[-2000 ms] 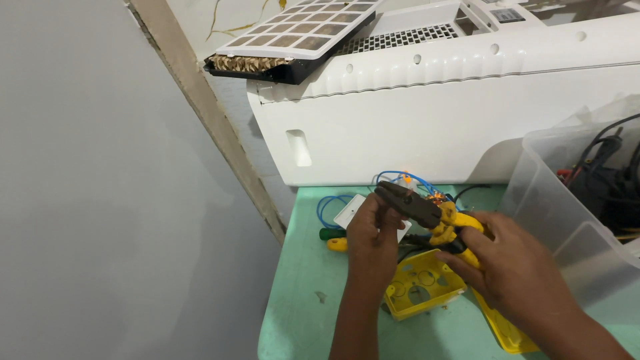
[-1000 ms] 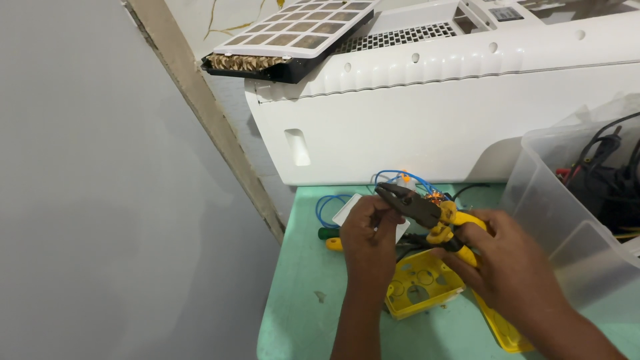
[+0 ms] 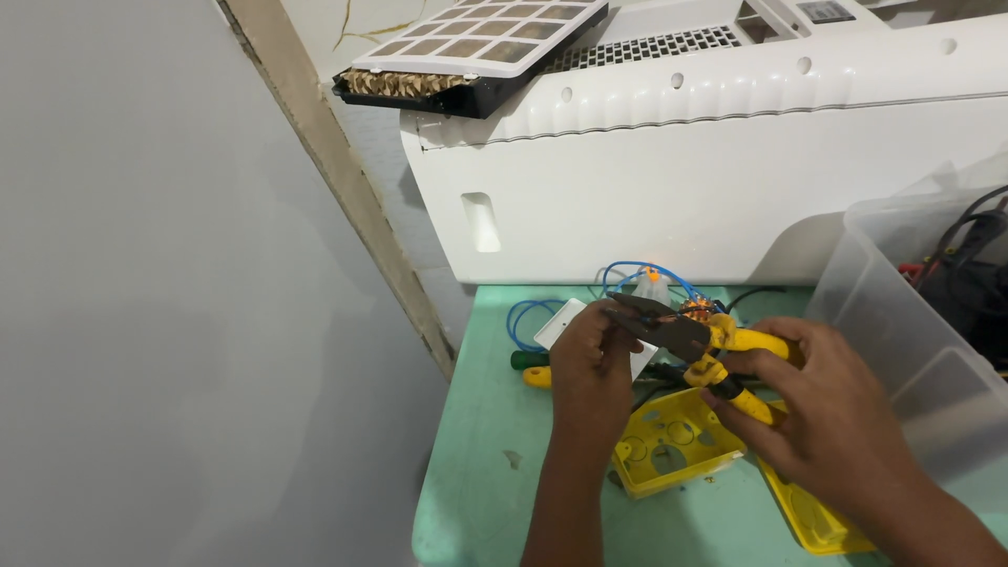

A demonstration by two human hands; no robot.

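My right hand [image 3: 811, 394] grips the yellow handles of combination pliers [image 3: 673, 331], whose dark jaws are parted and point left. My left hand [image 3: 591, 362] is closed at the jaw tips, its fingers pinching something too small to make out, perhaps a thin wire end. Behind the hands lie a white plate [image 3: 557, 324], blue wire [image 3: 520, 327] in loops and a bundle of copper wire [image 3: 697, 305]. Below the pliers sits a yellow electrical back box [image 3: 677, 445], with a second yellow plastic piece [image 3: 815, 516] partly under my right hand.
A translucent plastic bin [image 3: 890, 315] with black cables stands at the right of the green table [image 3: 488, 472]. A large white appliance [image 3: 630, 197] runs along the back, a filter tray [image 3: 472, 47] on top. Green and yellow tool handles [image 3: 538, 377] lie left of my left hand.
The jaws of the pliers have parted slightly since the earlier frames. Both hands stay in nearly the same place.
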